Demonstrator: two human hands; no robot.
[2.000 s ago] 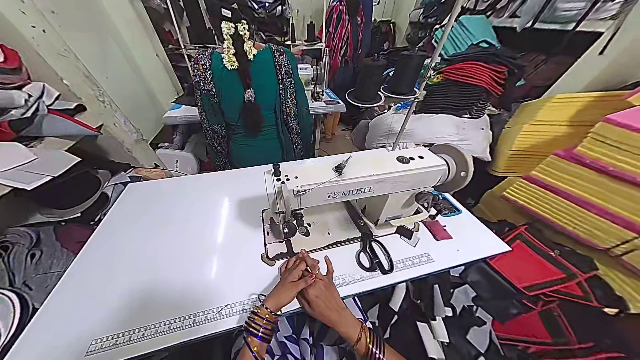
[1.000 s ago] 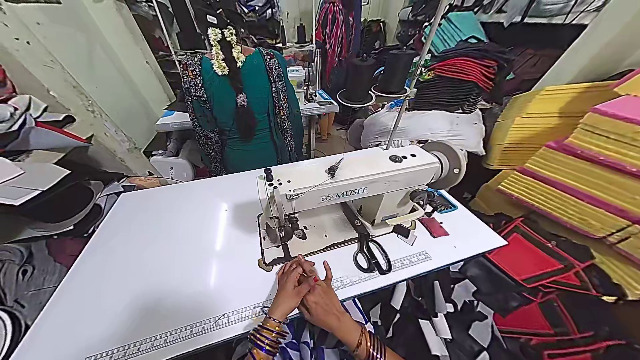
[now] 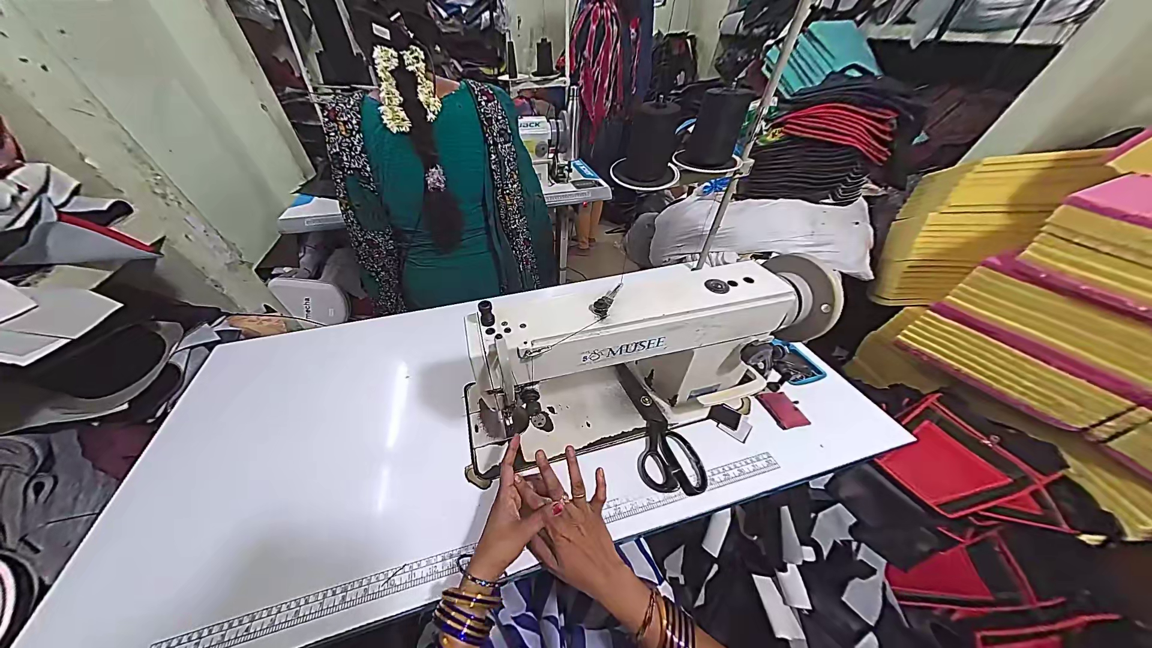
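Note:
My left hand [image 3: 511, 522] and my right hand [image 3: 576, 531] touch each other over the front edge of a white sewing table [image 3: 297, 450], just in front of the needle area of a white industrial sewing machine [image 3: 648, 333]. The right hand's fingers are spread, and the left hand lies against it, partly hidden behind it. No object shows in either hand. Black-handled scissors [image 3: 670, 454] rest with their blades on the machine bed, right of my hands. A printed ruler strip [image 3: 360, 589] runs along the table's front edge.
Ahead, a person in green [image 3: 450, 198] faces away near another sewing machine [image 3: 546, 135]. Stacks of yellow pieces [image 3: 1026, 333] stand at right, above red and black pieces [image 3: 945, 468]. A maroon scrap [image 3: 785, 409] lies beside the machine. Thread cones [image 3: 720, 126] stand behind it.
The fingers, closer together over each other before, are now spread, with several pointing up toward the machine. Both hands remain together at the table's front edge.

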